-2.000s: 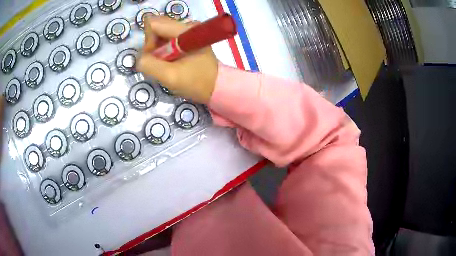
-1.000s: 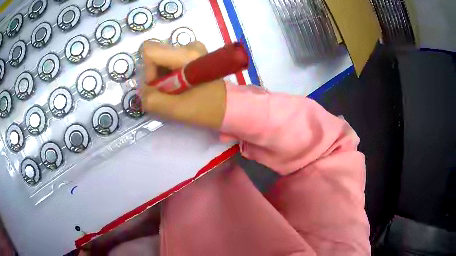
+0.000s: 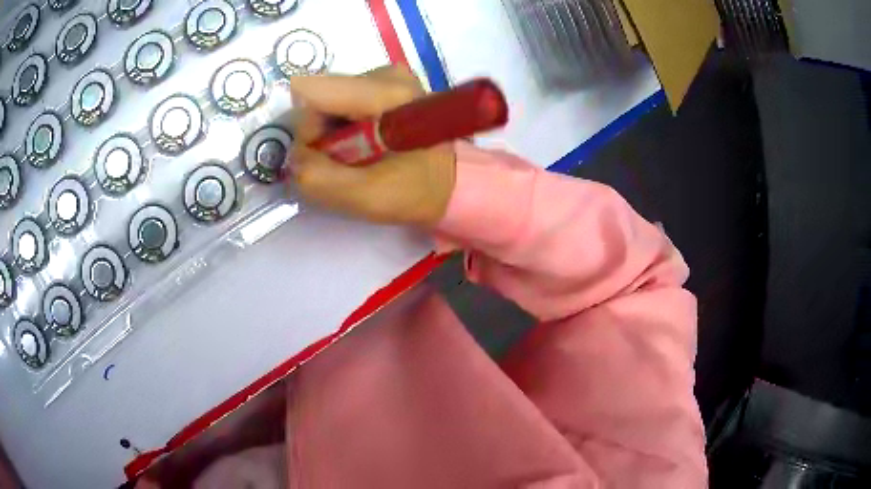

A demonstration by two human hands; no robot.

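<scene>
A clear blister tray (image 3: 224,229) with rows of round parts lies on the white tabletop at the left, cut off by the frame's edge. The parts have dark rims, pale rings and grey or bright centres. My right hand (image 3: 372,158) is shut on a thick red marker pen (image 3: 444,115), barrel end up to the right. Its tip is hidden by my fingers, at a round part (image 3: 269,155) near the right end of the tray's front row. My left hand is not clearly in view.
Red tape (image 3: 296,358) runs along the table's near edge. Red and blue (image 3: 425,48) strips run behind my hand. Ridged stacked trays (image 3: 578,43) and brown card (image 3: 673,48) stand at the back right. A dark surface (image 3: 812,220) is at the right.
My right hand has moved with the marker from the tray's back rows to its front row at the right. The tray and table have shifted left and up in view.
</scene>
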